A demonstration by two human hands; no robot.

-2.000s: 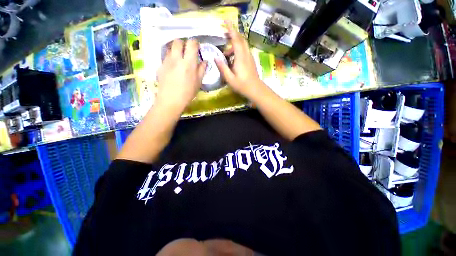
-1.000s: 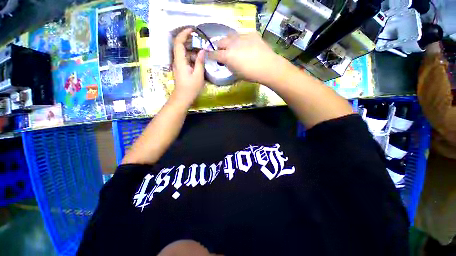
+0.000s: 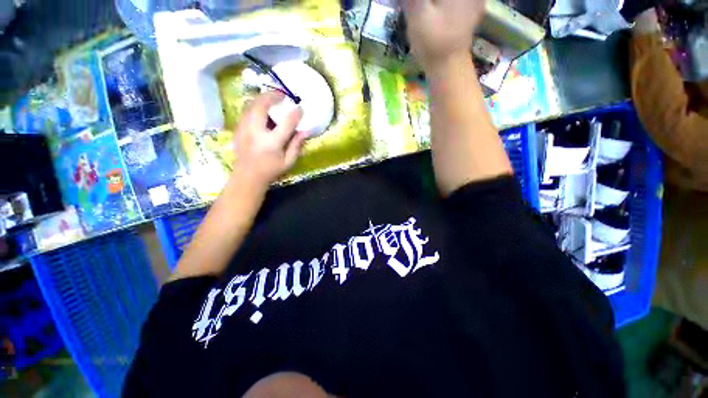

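A white housing with a round dish-like end lies at the holding fixture on the yellow work mat. A thin dark lead wire runs across the housing. My left hand holds the housing at its near left side, fingers curled on it. My right hand is raised at the top edge, in front of the screw feeder. Its fingers are cut off by the picture's edge, so what it holds cannot be told.
Printed mats lie left of the fixture, with a black parts box at the far left. Blue crates stand at the bench's near edge; the right one holds white-and-black parts. Another person's brown sleeve is at the right.
My right hand has left the housing and moved up and right to the feeder. My left hand stays on the housing, which now lies clear of the right hand.
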